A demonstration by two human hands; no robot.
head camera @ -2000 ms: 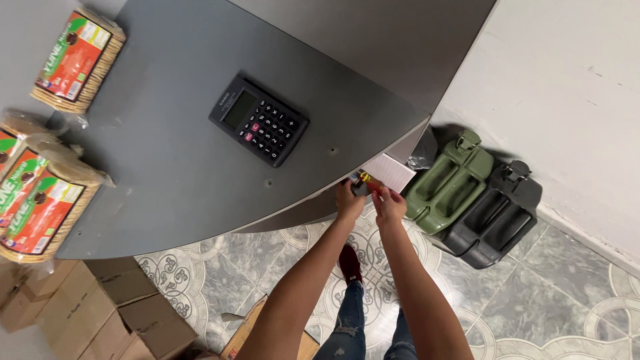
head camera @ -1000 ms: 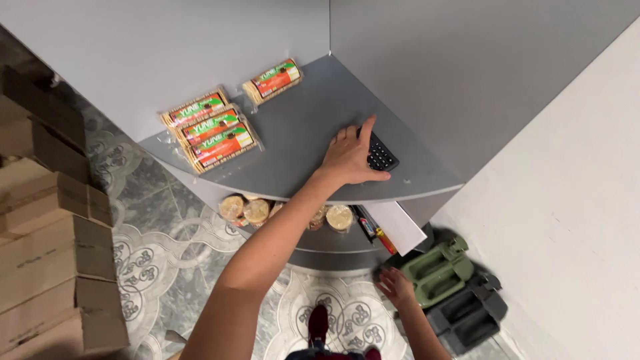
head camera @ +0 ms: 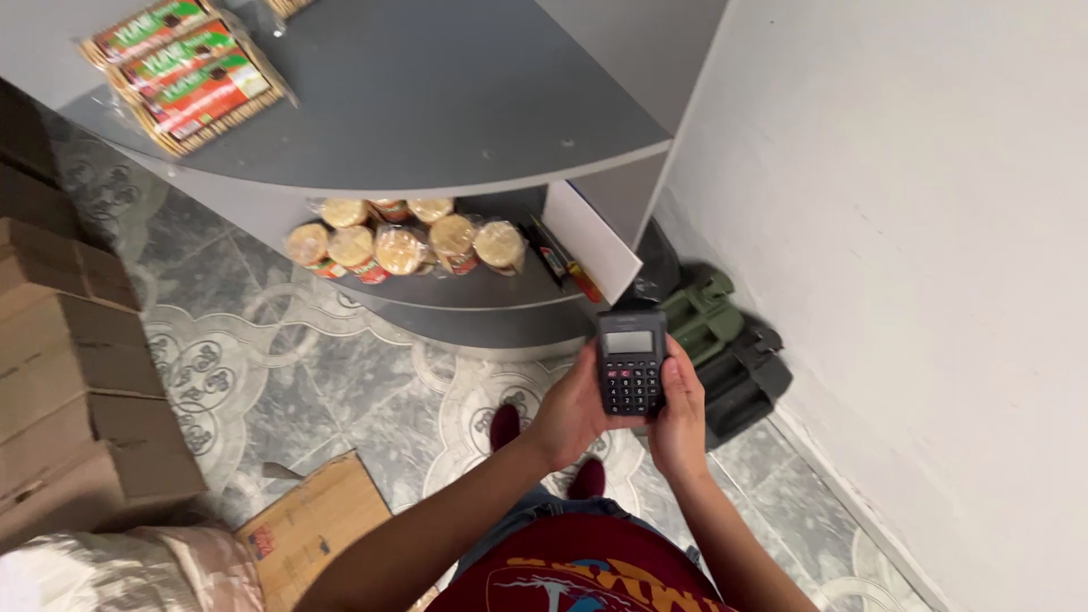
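A black pocket calculator (head camera: 631,361) is held upright between my two hands, its keys and blank display facing me. My left hand (head camera: 571,408) grips its left side and lower edge. My right hand (head camera: 678,412) holds its right side, the thumb along the edge. Both are in front of the grey curved shelf unit (head camera: 442,127). On its lower shelf, beyond the calculator, a screwdriver (head camera: 580,270) with a red and yellow handle lies beside a white flat sheet or box (head camera: 586,238) and a dark pen-like item.
Packets of round crackers (head camera: 399,248) line the lower shelf; wrapped cracker packs (head camera: 191,76) lie on the upper one. Cardboard boxes (head camera: 76,374) stand at left, a flat cardboard piece (head camera: 314,518) on the tiled floor. Green (head camera: 701,314) and black plastic cases (head camera: 744,387) stand by the wall.
The calculator has left the upper shelf, where my left hand was on it a second ago, and is now in both hands. My right hand has come up to it. The view has shifted.
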